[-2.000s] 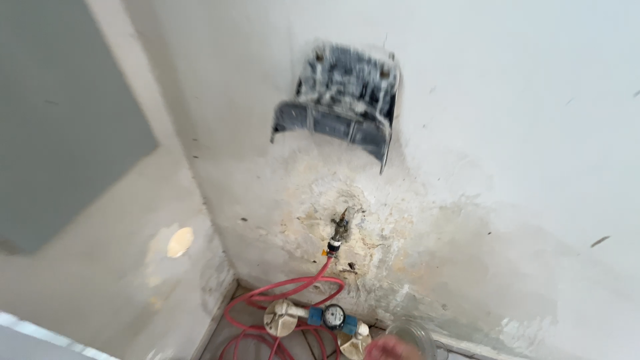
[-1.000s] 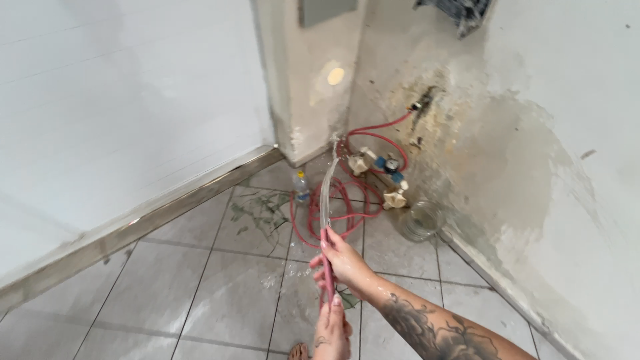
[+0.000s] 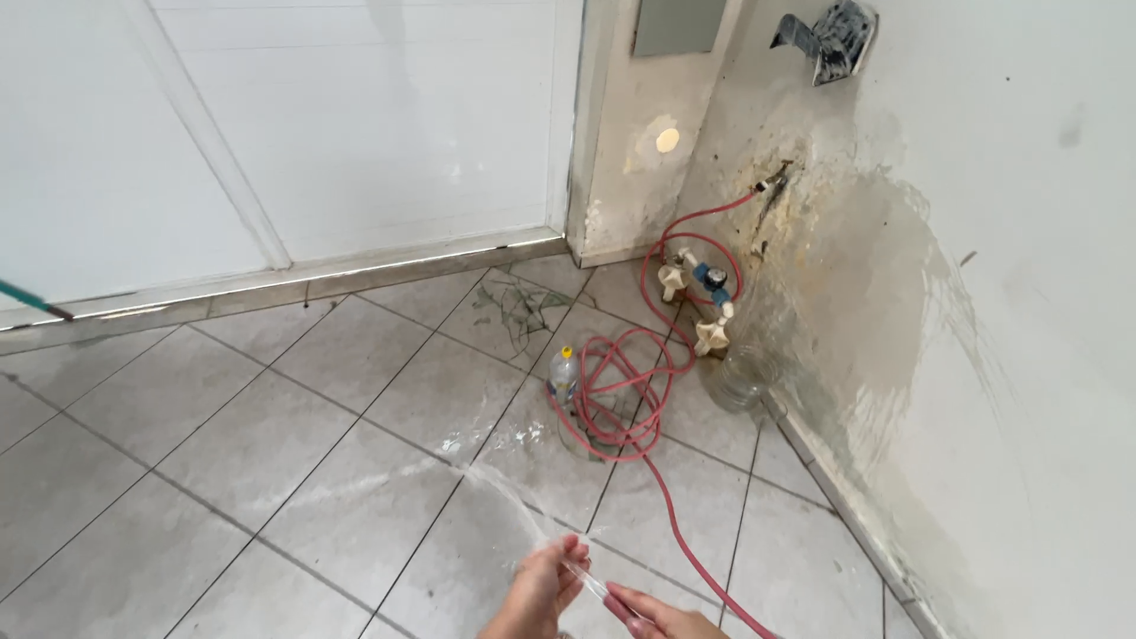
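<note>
At the bottom edge, my right hand (image 3: 658, 616) grips the end of a red hose (image 3: 679, 524). A clear stream of water (image 3: 515, 497) leaves that end and runs up and left onto the floor tiles. My left hand (image 3: 543, 587) is beside the stream, fingers curved and holding no object; whether it touches the water is unclear. The hose lies in loose coils on the tiles and runs back to a wall tap (image 3: 772, 182).
Near the coils stand a clear plastic bottle with a yellow cap (image 3: 564, 377), a water meter (image 3: 714, 280) between pipe fittings, and a clear round container (image 3: 744, 380). A white panelled door (image 3: 382, 115) is at the left, a stained wall (image 3: 852, 266) at the right.
The stream now lands on the tiles nearer the middle; one second ago it pointed toward the corner. My left hand has moved from below my right hand to its left. The view has shifted.
</note>
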